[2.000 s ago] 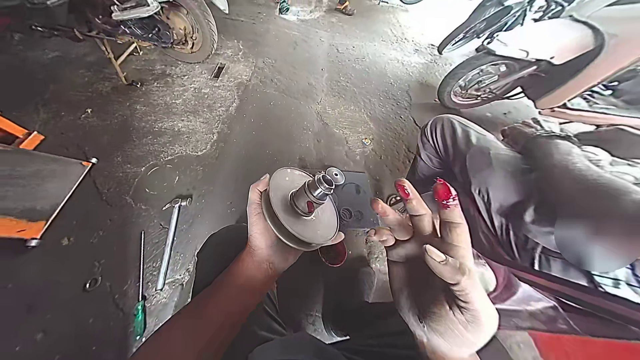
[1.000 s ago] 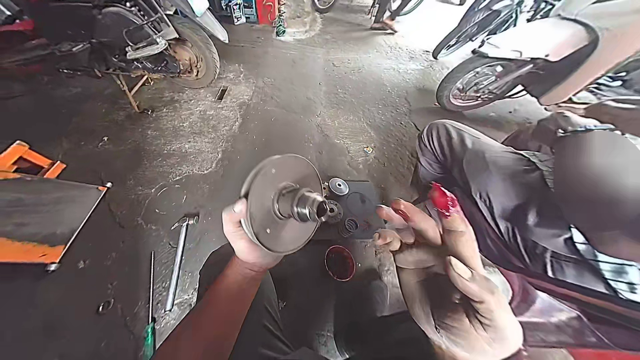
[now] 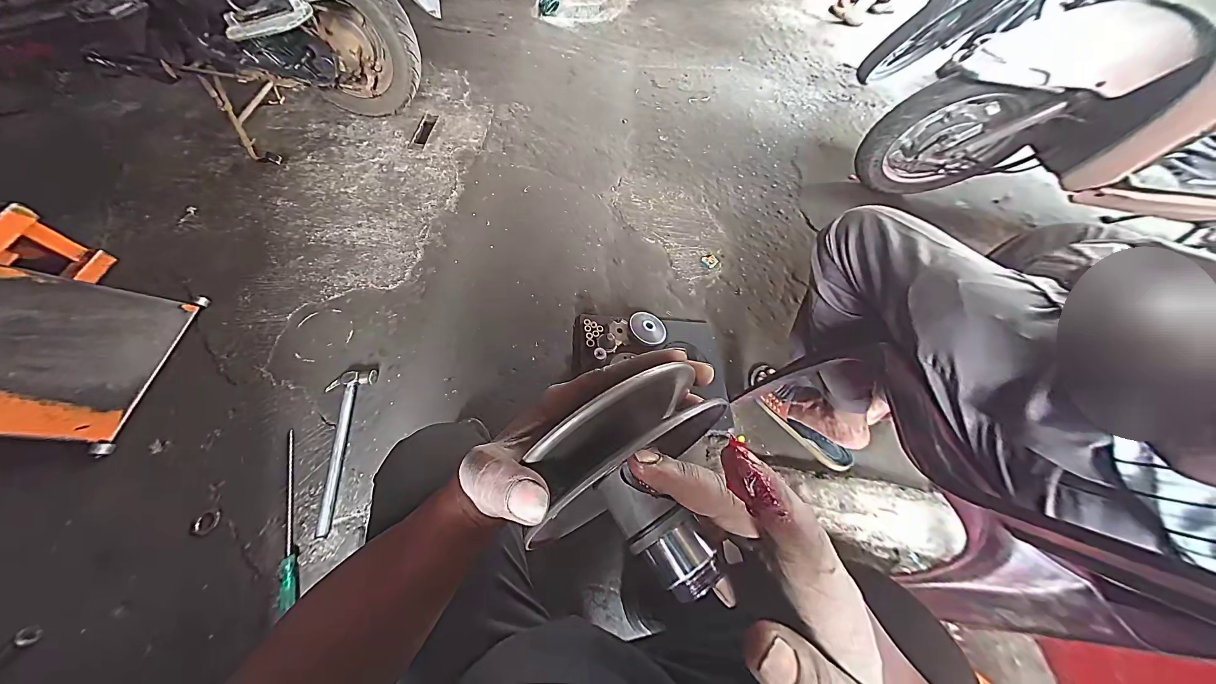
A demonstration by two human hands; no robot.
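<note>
My left hand (image 3: 518,484) grips a metal scooter variator pulley (image 3: 608,427) by its rim, thumb on the near side and fingers behind the discs. The pulley is tilted, its two discs show edge-on, and its shiny hub (image 3: 679,556) points down toward my lap. My right hand (image 3: 807,560) is just right of the hub, fingers apart. Red grease-like paste coats one fingertip. Another finger reaches to the hub beside the disc; its exact contact is hard to tell.
A dark tray (image 3: 698,332) with a round metal part (image 3: 648,329) and small rings lies beyond the pulley. A hammer (image 3: 340,456) and a green-handled screwdriver (image 3: 289,570) lie left. A seated person (image 3: 883,294) is close on the right. Motorcycles (image 3: 959,133) stand farther off.
My left hand has tipped the pulley, so its hub now points down instead of up and right. My right hand has come in to the hub.
</note>
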